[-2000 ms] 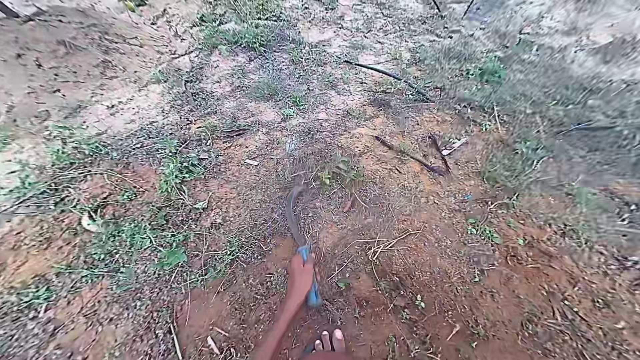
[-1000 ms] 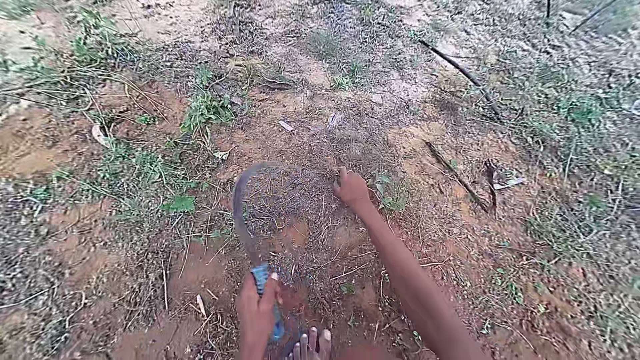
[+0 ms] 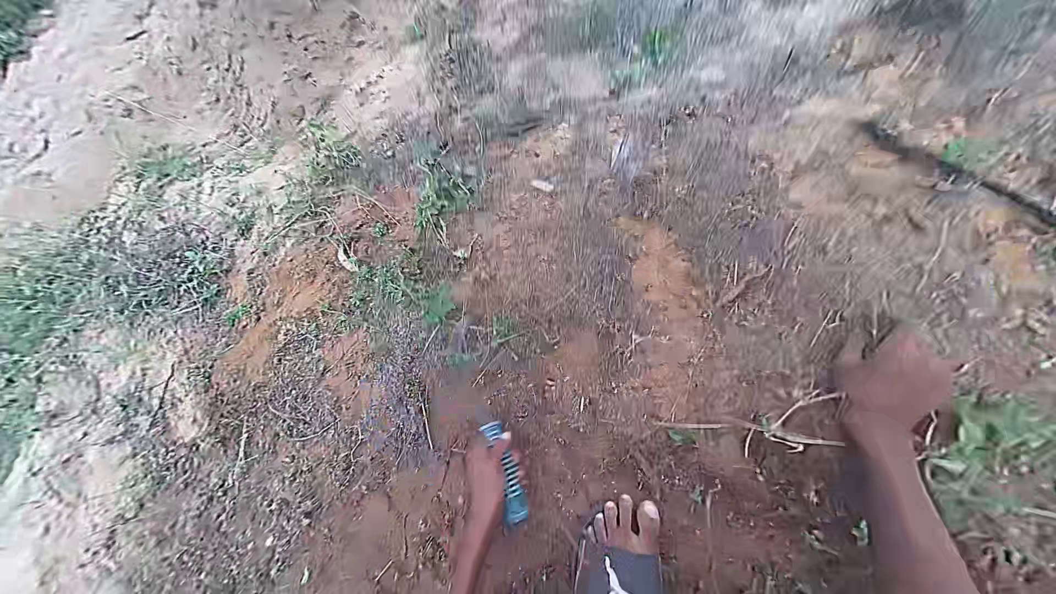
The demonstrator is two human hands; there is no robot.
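My left hand [image 3: 487, 474] grips the ribbed blue handle [image 3: 510, 487] of a sickle low in the view, left of my foot. The curved blade, plain in an earlier frame, is now too blurred to make out beyond the handle. My right hand [image 3: 895, 379] is low over the ground at the right, its fingers curled and blurred. Thin dry stems [image 3: 796, 433] lie against its left side, and green leafy weeds [image 3: 998, 437] are at its lower right. Whether its fingers hold any stems cannot be told.
My foot [image 3: 623, 536], in open-toed footwear, stands on reddish soil at the bottom. A dark stick [image 3: 973, 177] lies at the upper right. Low green weeds [image 3: 441, 194] grow among dry litter ahead, with denser growth [image 3: 99, 276] at the left.
My right hand, absent from the oldest frame and near the middle a second ago, is now at the right beside dry stems. My left hand keeps hold of the sickle. The view has shifted.
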